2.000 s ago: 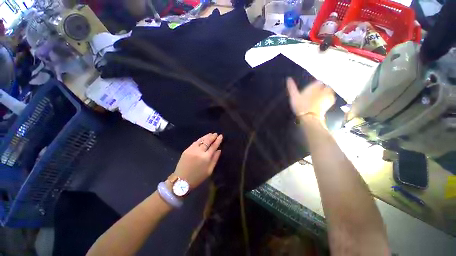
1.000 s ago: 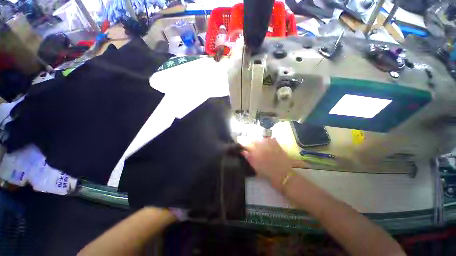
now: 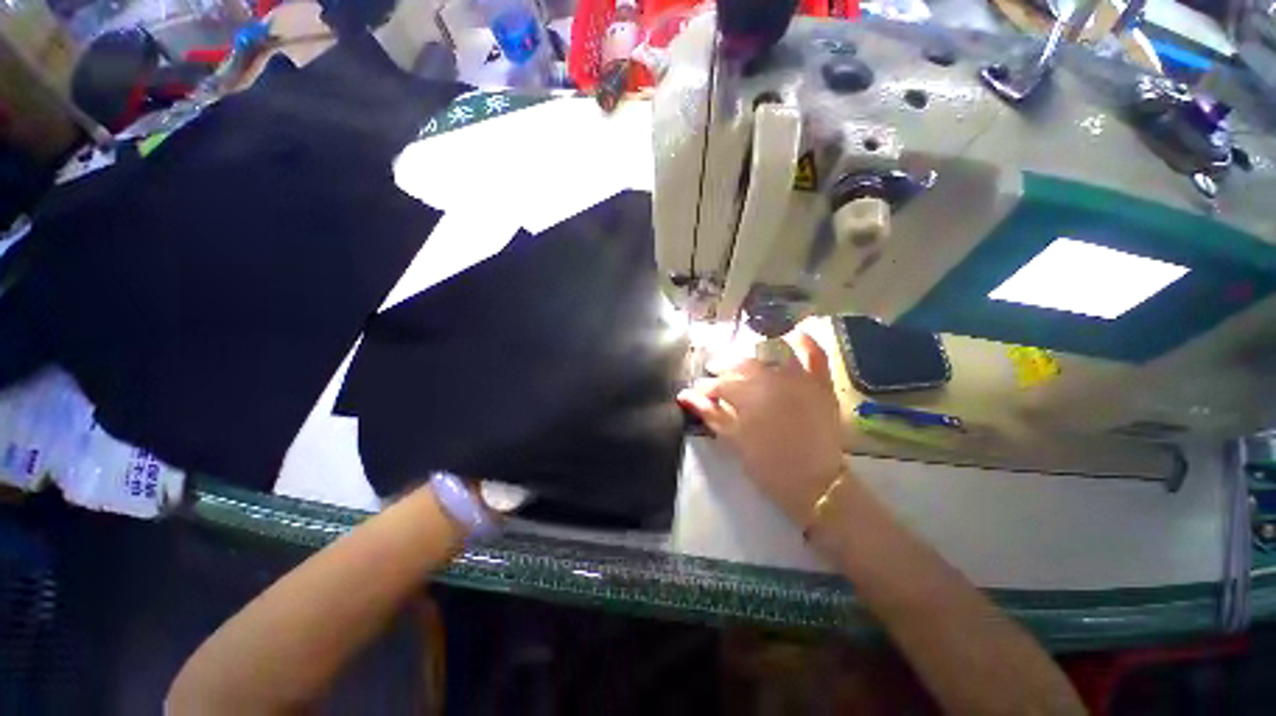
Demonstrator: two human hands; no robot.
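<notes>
A black cut piece (image 3: 525, 364) lies flat on the white machine table, its right edge at the needle area of the sewing machine (image 3: 840, 210). The needle lamp glows there and hides the presser foot. My right hand (image 3: 770, 414) is at the piece's right edge just in front of the needle, thumb and fingertips closed on the edge. My left hand is under or behind the near part of the black cloth; only the wrist with a pale bangle and watch shows, so its fingers are hidden. A heap of black pieces (image 3: 224, 266) lies at the left.
A dark smartphone (image 3: 896, 353) and a blue and yellow-green stick (image 3: 910, 417) lie on the machine bed at right. A red basket (image 3: 602, 42) and a bottle (image 3: 516, 34) stand at the back. Printed white packaging (image 3: 84, 445) sticks out under the heap. The green table edge (image 3: 602, 562) runs in front.
The view has swung right from the heap to the machine. My hands have brought the black piece to the needle area; its near edge, hanging over the table edge a second ago, now lies further in.
</notes>
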